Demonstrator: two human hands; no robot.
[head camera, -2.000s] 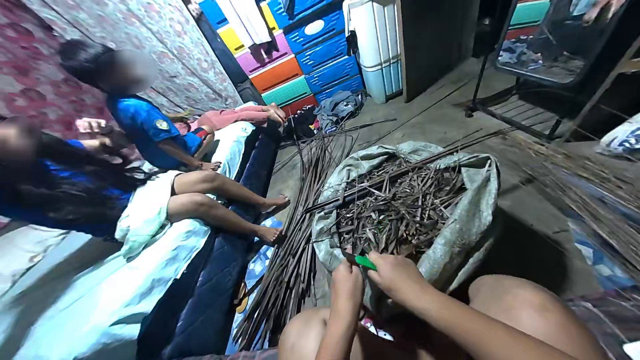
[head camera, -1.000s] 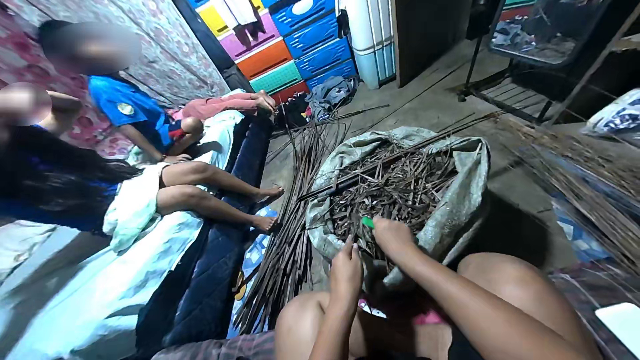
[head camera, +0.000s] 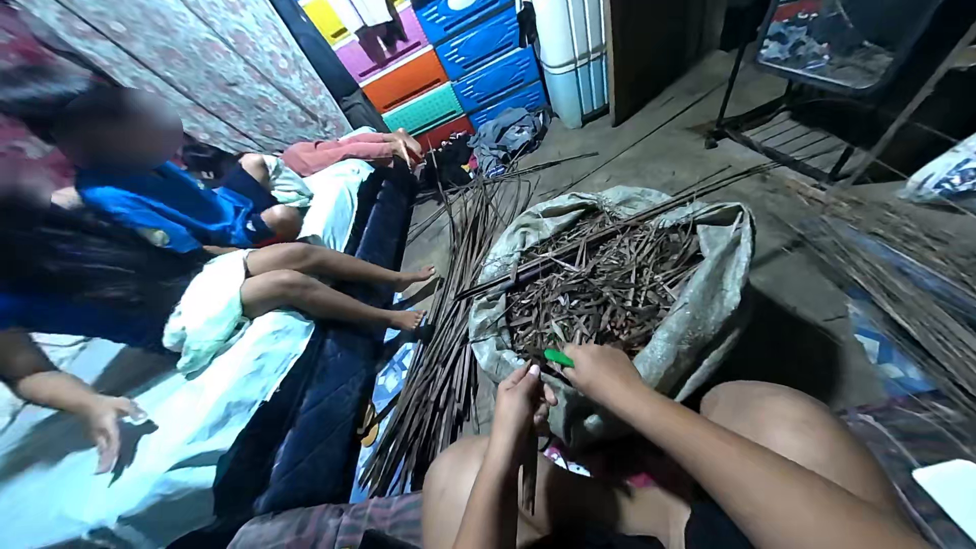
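My right hand (head camera: 604, 371) is closed around the green handle (head camera: 559, 357) of a small cutting tool whose blade is hard to make out. Just left of it, my left hand (head camera: 524, 395) pinches a dark dried strip (head camera: 529, 469) that hangs down between my knees. Both hands are at the near rim of a woven plastic sack (head camera: 705, 320), rolled open and full of short cut pieces of dried stalk or leaf (head camera: 610, 286). A few long dark strips (head camera: 602, 245) lie across the sack's top. Beside the sack on the left is a bundle of long dried strips (head camera: 450, 335).
Two people sit on a mattress (head camera: 305, 427) at the left, legs toward the bundle; another person's legs lie farther back. Coloured plastic drawers (head camera: 488, 53) and clothes (head camera: 511, 137) are behind. More long strips (head camera: 907, 290) lie at right, below a metal-framed stand (head camera: 808, 145).
The person nearest on the left has lowered an arm over the mattress. The seated person in the blue shirt leans differently. My hands remain at the sack's near rim.
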